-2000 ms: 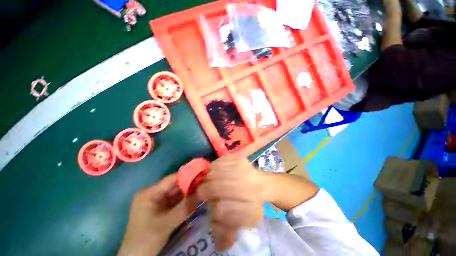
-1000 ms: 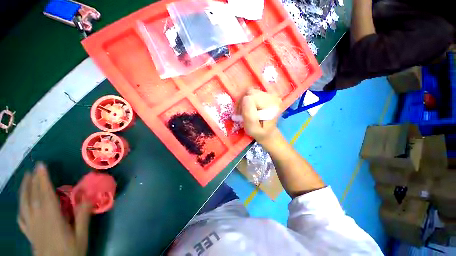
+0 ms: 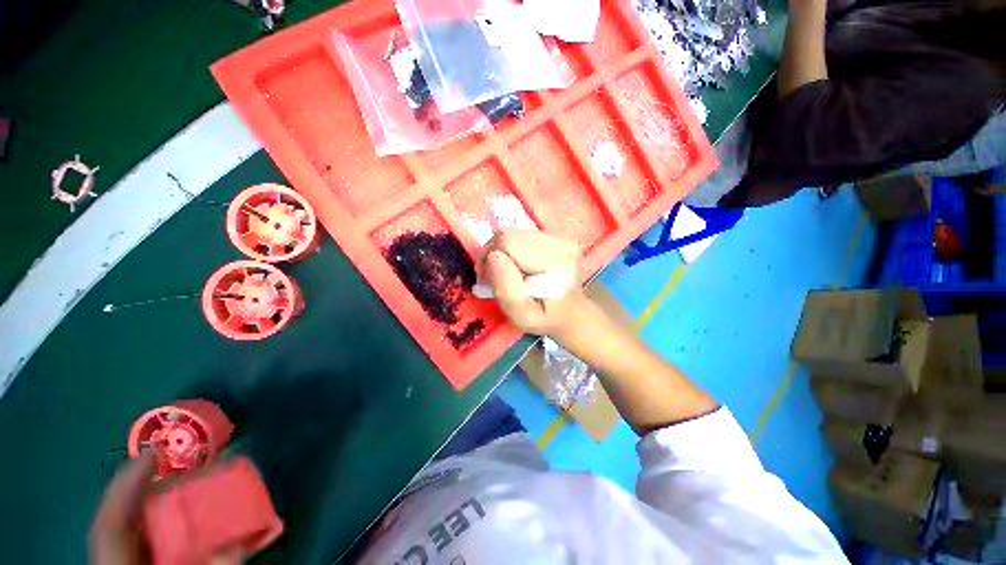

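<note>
My left hand [image 3: 124, 513], blurred and partly cut off by the bottom edge, holds a red-orange housing [image 3: 212, 510] turned on its side at the lower left. Another housing [image 3: 177, 439] lies just behind it. Two more housings [image 3: 271, 223] stand mouth up beside the tray, spokes showing, with thin dark wires. My right hand [image 3: 532, 281] is a fist around a white pen-shaped tool [image 3: 548, 287], over the near part of the red-orange tray [image 3: 463, 370]. The tool's tip is hard to see. Left of the fist is a pile of small black parts [image 3: 425, 270]; small white parts [image 3: 499, 216] lie behind it.
Clear zip bags [image 3: 463, 55] and a white packet [image 3: 565, 19] lie on the tray. A silvery parts heap [image 3: 701, 39] is beyond it. A pale strip [image 3: 132, 199] and a pinkish ring piece [image 3: 74, 182] are at left. Another person's arm [image 3: 803, 50] is at upper right; cartons [image 3: 855, 331] stand right.
My right hand moved from holding a housing with the left to over the tray, then left towards the black parts. My left hand moved to the lower left; its housing is now tilted sideways.
</note>
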